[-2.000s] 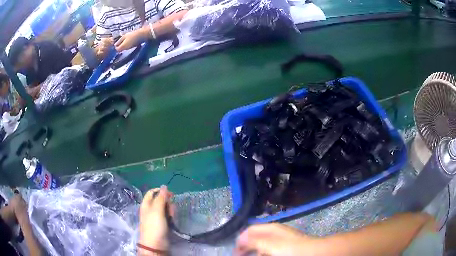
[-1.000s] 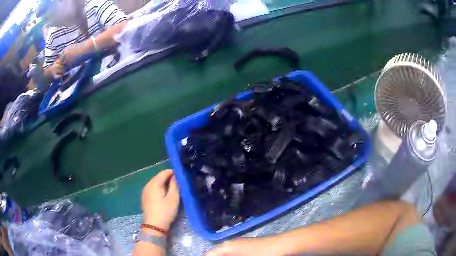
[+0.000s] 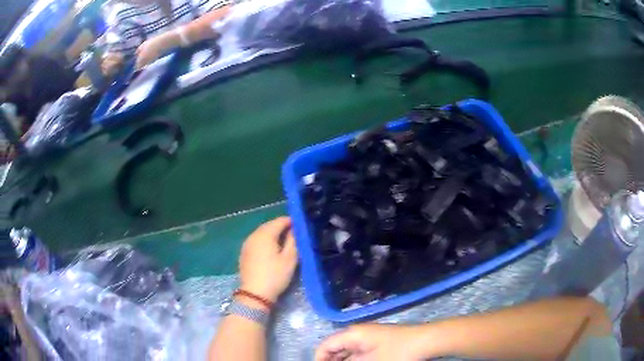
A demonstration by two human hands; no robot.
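A blue parts bin (image 3: 416, 292) sits tilted across the bench edge, heaped with small black plastic parts (image 3: 438, 204). My left hand (image 3: 268, 257) is at the bin's left wall; its fingertips are hidden there, so its grip cannot be told. My right hand (image 3: 371, 343) is low in front of the bin, partly cut off by the bottom edge. Its fingers are curled and blurred, and no object shows in it. Two black curved bands (image 3: 455, 68) lie on the green belt behind the bin.
More black bands (image 3: 130, 176) lie on the belt (image 3: 240, 151) at left. A clear bag (image 3: 106, 303) and spray can (image 3: 28, 247) are at left. A cream fan (image 3: 611, 151) and grey can (image 3: 589, 247) stand at right. Across the belt, a person's arms reach near a blue tray (image 3: 134, 99).
The black band seen between my hands two seconds ago is gone from them. A second band now shows on the belt behind the bin. My left hand has moved to the bin's left wall.
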